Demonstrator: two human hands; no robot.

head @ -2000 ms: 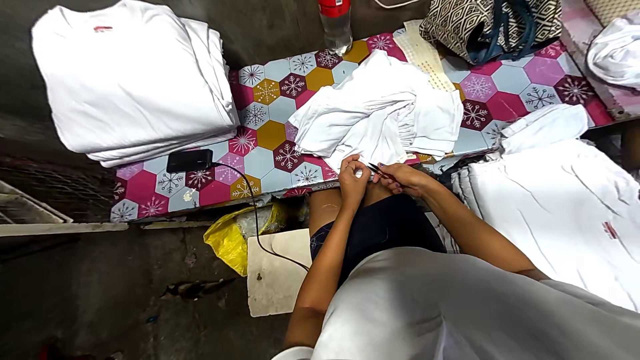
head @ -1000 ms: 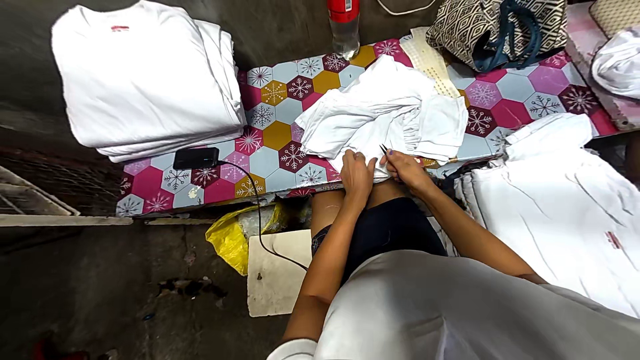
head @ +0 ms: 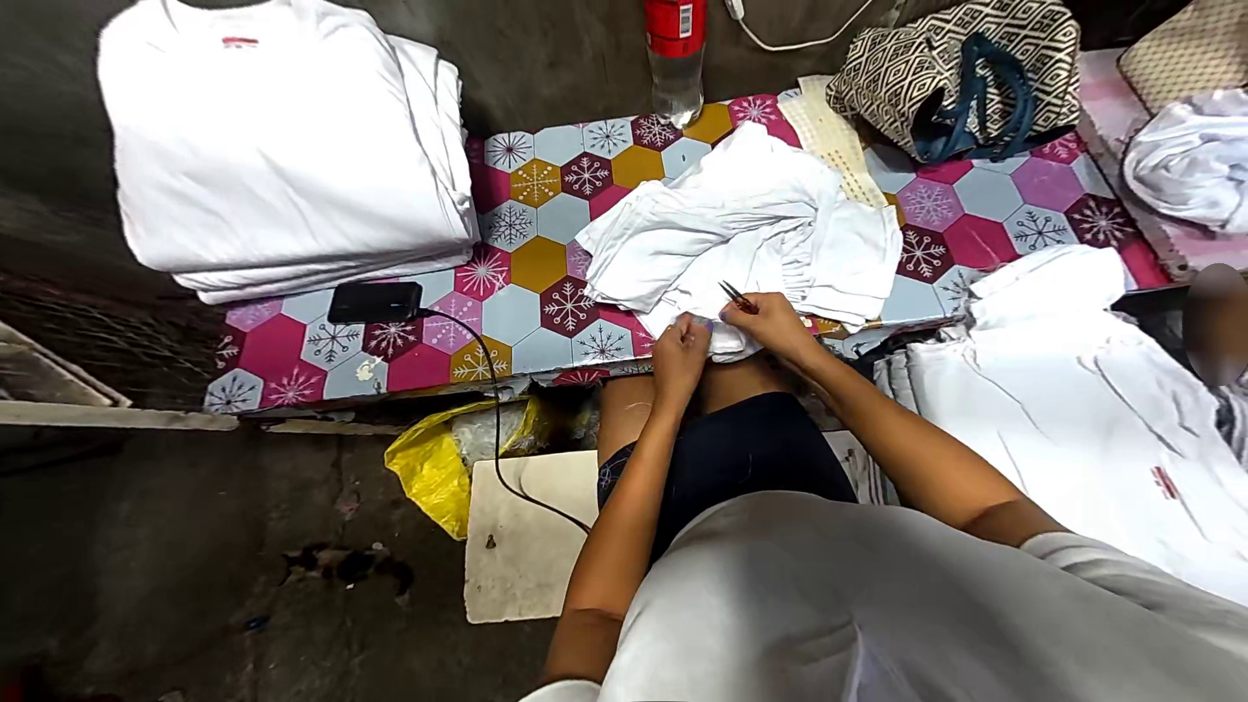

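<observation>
A crumpled white garment (head: 721,234) lies across the front half of the patterned table, its near edge over my lap. My left hand (head: 682,346) pinches that near edge with fingers closed on the cloth. Just to its right, my right hand (head: 770,322) holds small thread snips (head: 738,298), their dark points aimed up and left over the garment. Whether the blades are parted is too small to tell. Folded white shirts (head: 283,136) are stacked at the table's left end. More white shirts (head: 1082,390) lie in a pile to my right.
A black power bank (head: 374,302) with a cable (head: 497,419) sits at the table's front left. A red-labelled plastic bottle (head: 675,58) and a patterned bag (head: 960,78) stand along the back. A yellow plastic bag (head: 429,473) is under the table edge. Part of another person (head: 1216,322) shows at far right.
The snips in my right hand now point up and left above the cloth. My left hand stays at the garment's near edge, and the two hands are slightly apart, unlike two seconds ago.
</observation>
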